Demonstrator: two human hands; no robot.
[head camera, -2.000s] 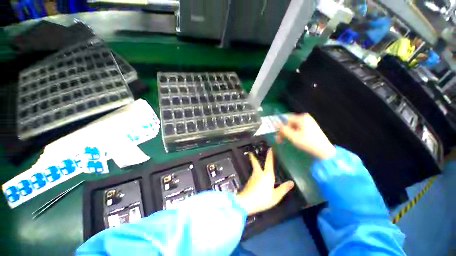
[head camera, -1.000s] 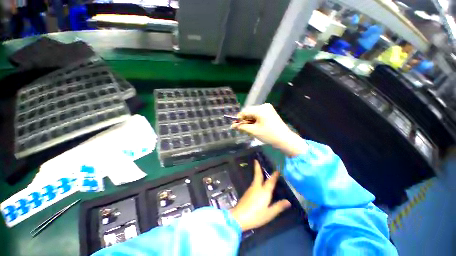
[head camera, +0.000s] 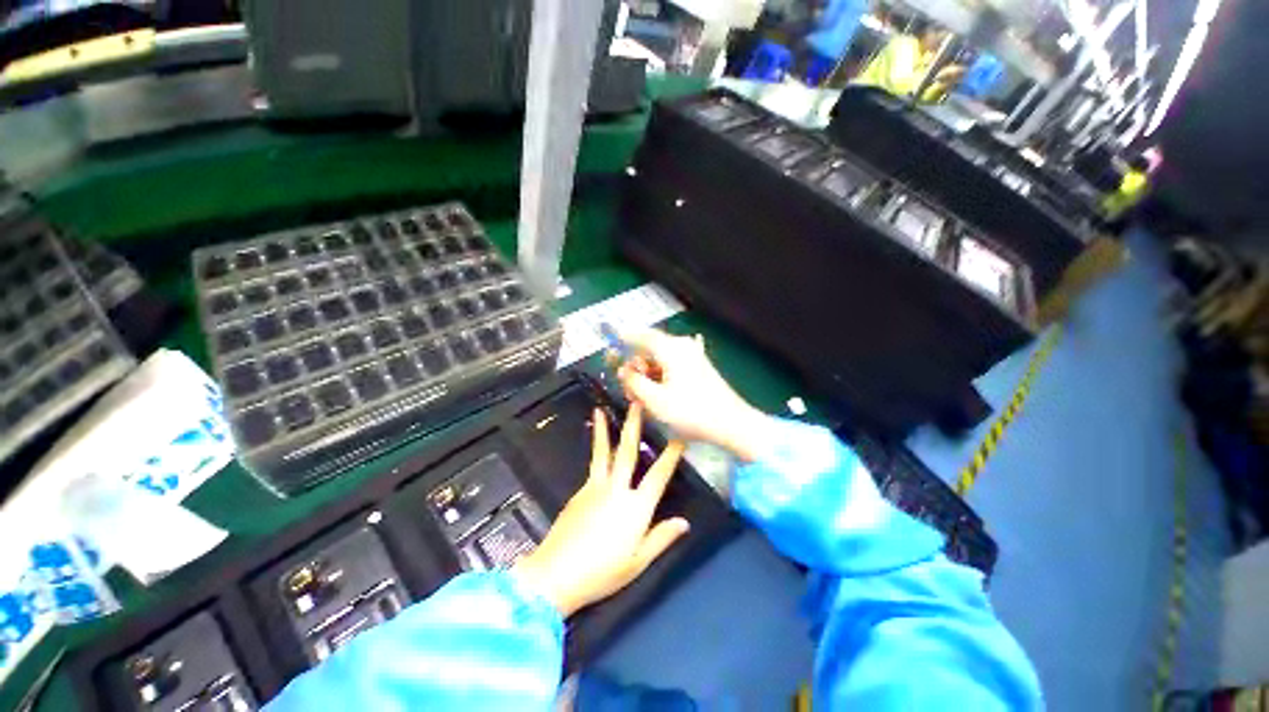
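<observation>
The black foam tray holds opened phone bodies side by side. My left hand lies over the tray's right-end slot with its fingers spread and holds nothing; it hides much of that slot. My right hand is just beyond my left fingertips, at the tray's far right corner. Its fingers are pinched around thin tweezers, mostly hidden, with a small bluish tip showing above the fingers. The clear blister tray stack with dark parts stands behind the foam tray.
Liner sheets with blue pieces lie at left beside a second blister tray. A grey post and white label strip stand and lie behind. Tall stacked foam trays are at right, above blue floor.
The view has turned right, so bench things sit further left. My right hand has moved from over the blister stack to the foam tray's far right corner. My left hand stays spread over the tray.
</observation>
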